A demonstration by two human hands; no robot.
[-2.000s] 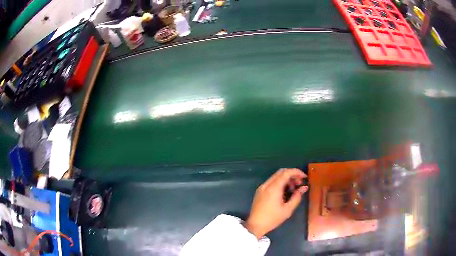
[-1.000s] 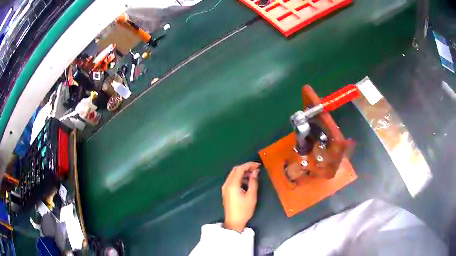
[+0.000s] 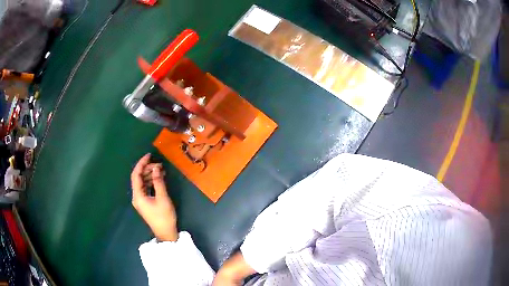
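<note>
The assembly fixture [image 3: 223, 167] has an orange-brown board base on the green mat, left of centre. Its toggle clamp [image 3: 146, 109] has a silver linkage and a red handle [image 3: 176, 55] pointing up and right. A curved dark-edged nest [image 3: 202, 152] sits on the base. My left hand [image 3: 154, 195] is left of the base, apart from it, with curled fingers around a small dark workpiece [image 3: 150, 174], mostly hidden. My right hand [image 3: 234, 271] shows only in part at the bottom edge, below the striped sleeve; its fingers are out of view.
A long silver-copper strip [image 3: 318, 62] with a white label lies beyond the fixture. A black device [image 3: 363, 22] with cables stands at the top right. A grey floor with a yellow line [image 3: 460, 128] is at the right. Small items and a red-edged rack [image 3: 14, 232] are at the left.
The view has swung right, so the fixture and strip now appear further left. The right sleeve and part of my right hand have come into view. My left hand stays beside the fixture.
</note>
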